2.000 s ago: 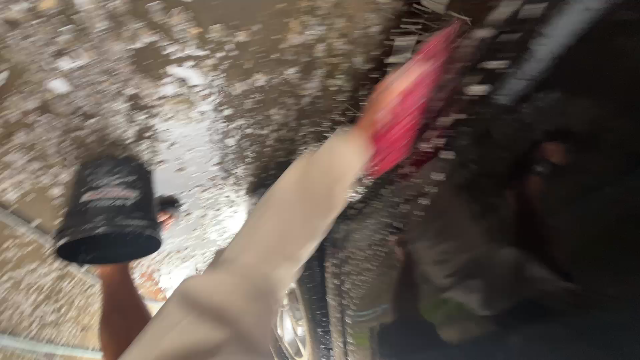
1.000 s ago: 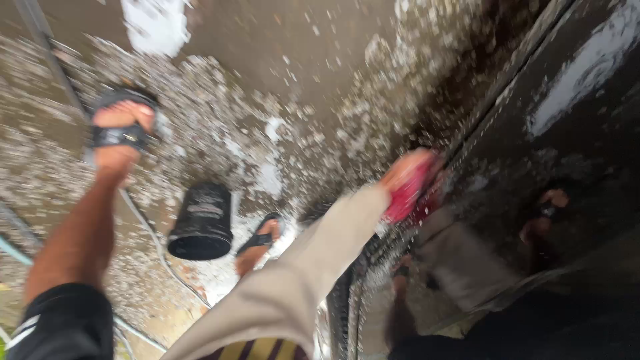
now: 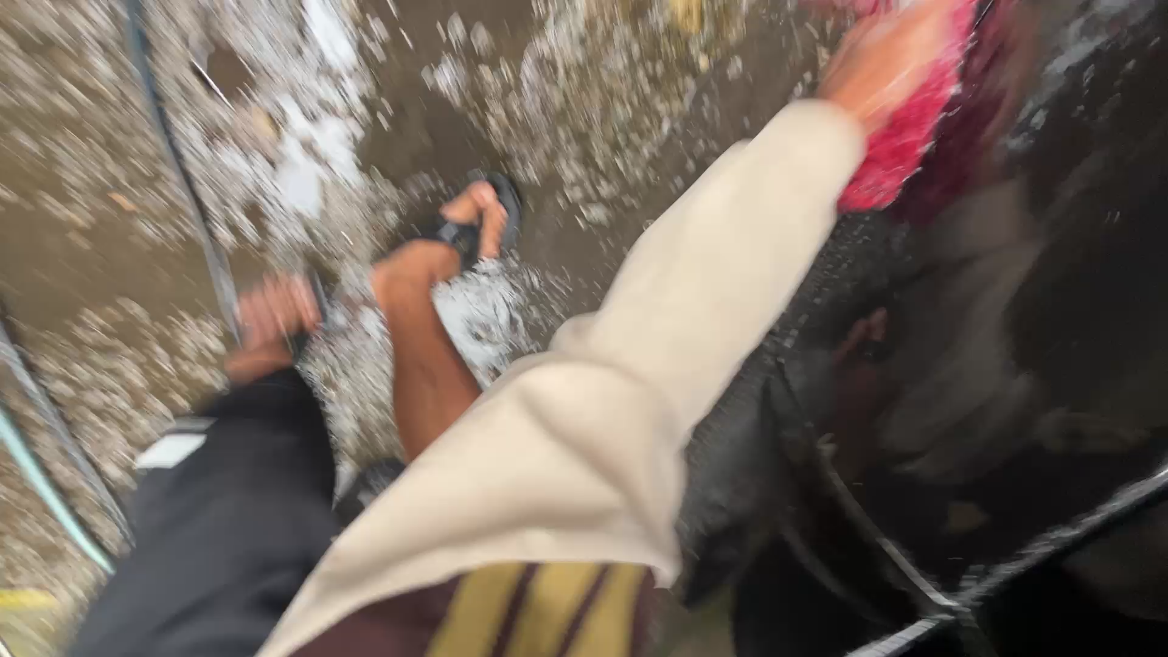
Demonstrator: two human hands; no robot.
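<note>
My right hand (image 3: 890,64), at the upper right below a beige sleeve, presses a fuzzy pink cloth (image 3: 890,160) against the glossy black side of a vehicle (image 3: 1031,301). Its fingers are blurred and lie over the cloth, partly cut off by the top edge. The wet black panel mirrors the cloth and my arm. My left hand is outside the view.
My feet in dark sandals (image 3: 506,214) stand on wet, foamy, pebbled ground (image 3: 602,109). A dark hose (image 3: 178,155) and a light green hose (image 3: 50,493) run along the left. A shiny trim strip (image 3: 1068,538) crosses the vehicle at lower right.
The view has shifted strongly. The pink cloth stays in my right hand by the vehicle. The black bucket seen upside down or tilted near my feet earlier is no longer plainly visible.
</note>
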